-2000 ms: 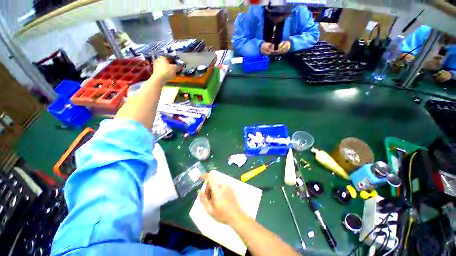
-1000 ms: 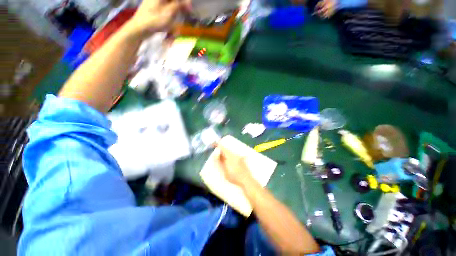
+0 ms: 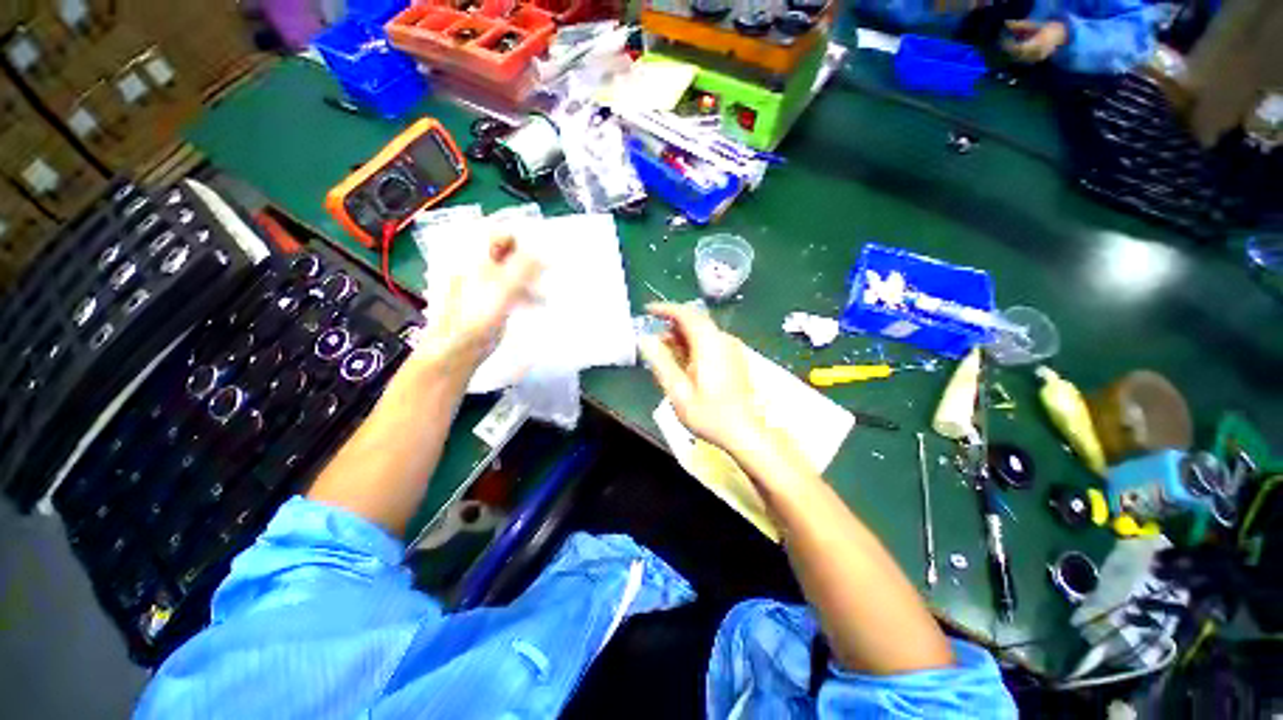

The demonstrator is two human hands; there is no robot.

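Note:
My left hand is blurred, with bent fingers over the white foam pouch at the bench edge; whether it holds anything is unclear. My right hand is over the upper left part of the printed sheet, fingers curled. A small clear, bluish piece shows at its fingertips; I cannot tell if it is gripped or lies behind them. The palm hides part of the sheet.
A black parts tray with round ringed units is at left. An orange multimeter, clear cup, blue bin and yellow screwdriver lie beyond my hands. Bottles and tools are at right. Another person's hand shows at the top.
My left hand has come back from the orange and green box at the far side to the white pouch. My right hand stays by the sheet. The view has swung left and down.

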